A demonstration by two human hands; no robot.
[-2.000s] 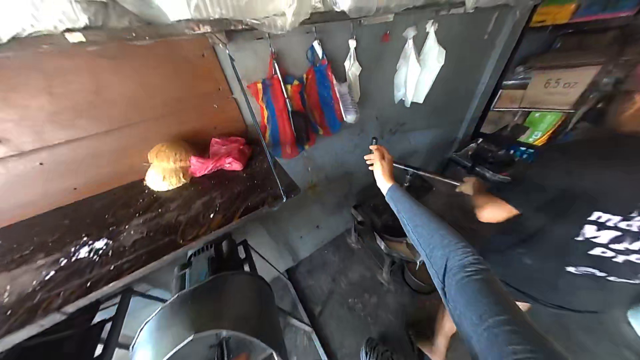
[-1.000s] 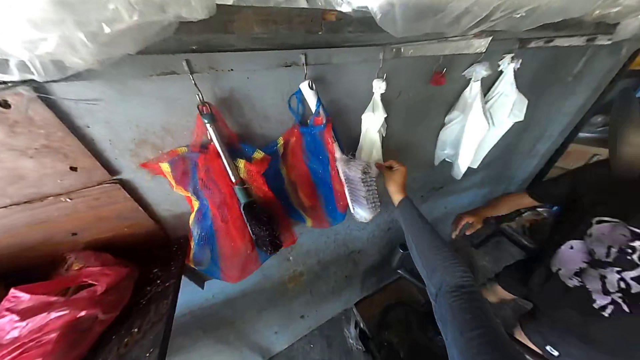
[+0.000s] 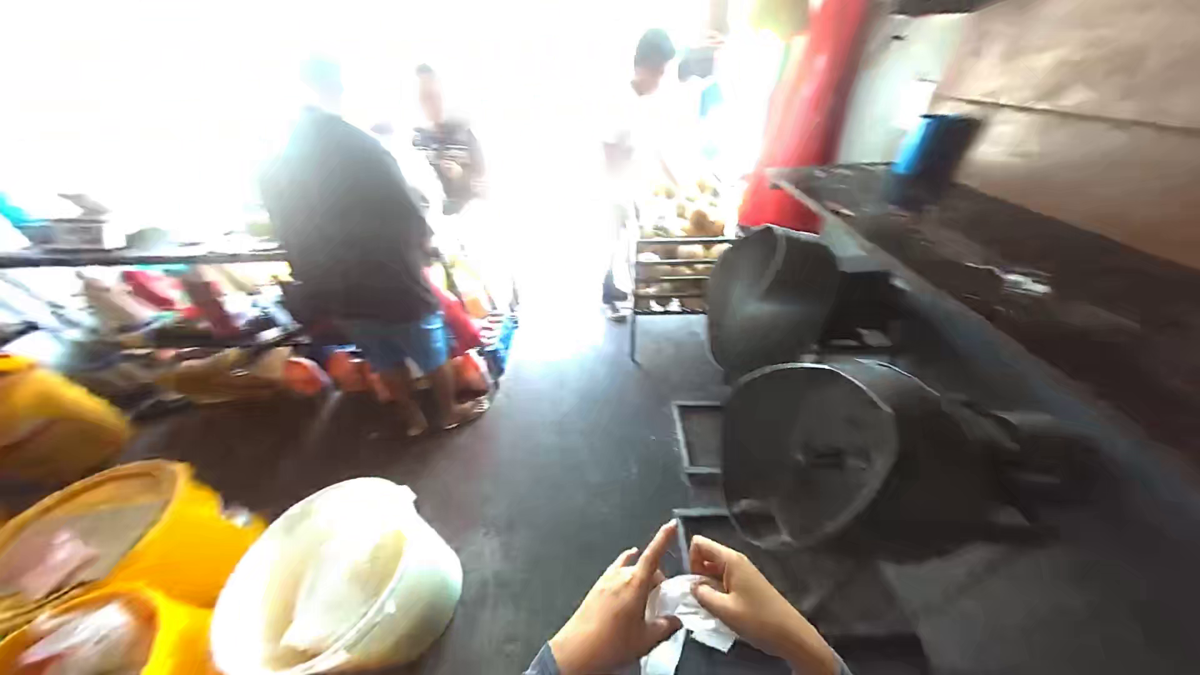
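Near the bottom centre of the head view, my left hand (image 3: 619,605) and my right hand (image 3: 750,600) are close together. Between them is a crumpled white plastic bag (image 3: 689,609), its lower part hanging down. The fingers of my right hand pinch it at the right side. My left hand holds its left side with the thumb, its index finger pointing up. Long sleeves show at both wrists.
Metal drums (image 3: 811,455) stand at the right beside a long dark counter (image 3: 1031,281). At lower left are a white bucket (image 3: 427,572) and yellow containers (image 3: 202,544). A person (image 3: 352,216) stands by a goods shelf; others are further off near a rack (image 3: 680,239).
The view has swung far round, from the wall with hanging bags to the floor and bright opening. One hand reached to the hanging bags before; now both hands are on a white bag.
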